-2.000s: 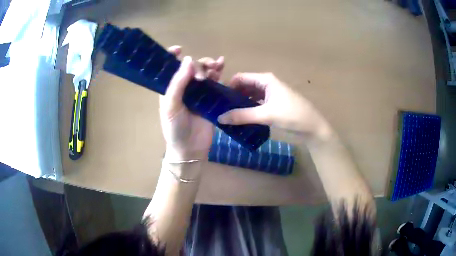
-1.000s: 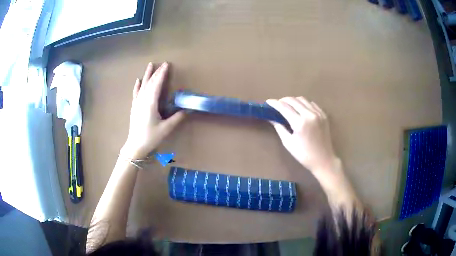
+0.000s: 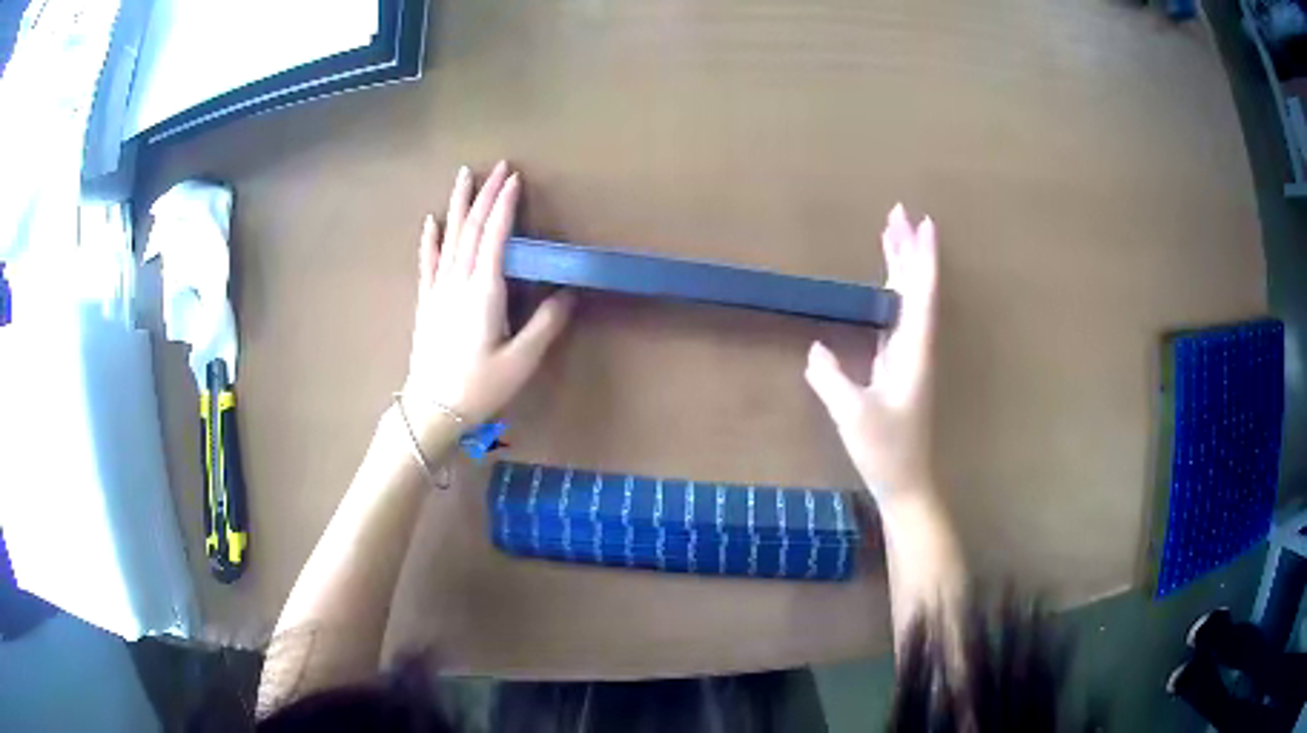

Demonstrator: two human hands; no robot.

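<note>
A squared strip stack [image 3: 702, 282] stands on edge on the brown table, its plain grey-blue layered side up. My left hand [image 3: 480, 294] is at its left end, palm against it, fingers extended. My right hand [image 3: 892, 351] is at its right end, fingers pointing away from me and thumb spread. The stack is held between both hands. A second strip stack [image 3: 674, 524], dark blue with silver cross lines, lies nearer to me. A bright blue chip [image 3: 485, 438] lies beside my left wrist.
A yellow and black utility knife [image 3: 222, 473] with white wrap [image 3: 194, 272] lies left. White sheets [image 3: 86, 458] line the left edge. A black-edged tray [image 3: 258, 57] is upper left. A blue gridded panel sheet [image 3: 1226, 451] is at the right table edge.
The dark strips, fanned out and held up earlier, now form a straight, even block on the table. My right hand has moved from gripping on top to the block's right end.
</note>
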